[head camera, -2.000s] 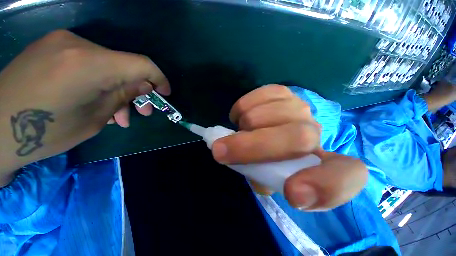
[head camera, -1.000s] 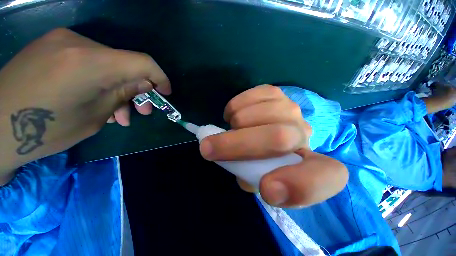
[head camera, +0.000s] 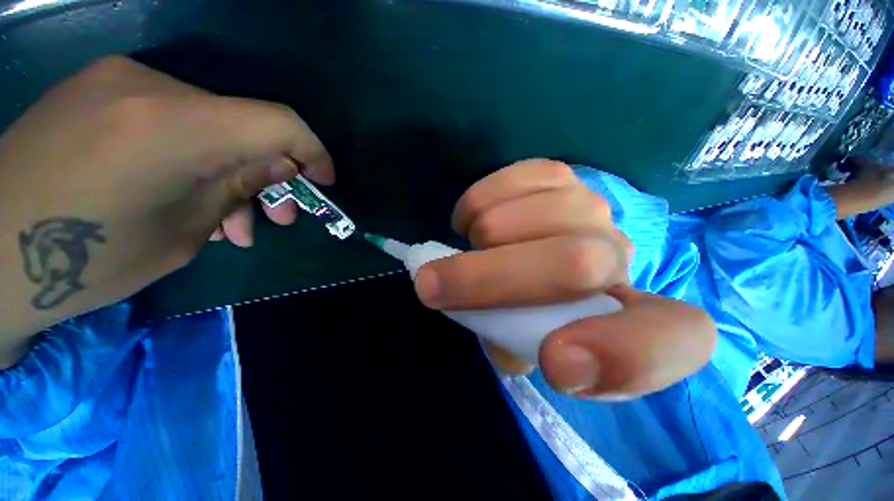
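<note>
My left hand (head camera: 186, 166), bare, pinches a narrow green USB board (head camera: 312, 202) between thumb and fingers. The board slants down to the right, and its small whitish end piece (head camera: 340, 229) points toward the bottle. My right hand (head camera: 559, 284), bare, is closed around a white squeeze bottle (head camera: 520, 328). The bottle's green needle tip (head camera: 373, 239) is just right of the end piece, with a small gap between them. The held end of the board is hidden by my left fingers.
A dark green bench mat (head camera: 412, 108) lies under the hands. A clear blister tray (head camera: 765, 127) with rows of boards is at the far right. Another person's blue sleeve (head camera: 784, 264) and hand are at the right edge. My dark lap is below.
My right hand first moved the bottle left to the end piece, then drew it back right, leaving a gap. My left hand and the board have hardly moved.
</note>
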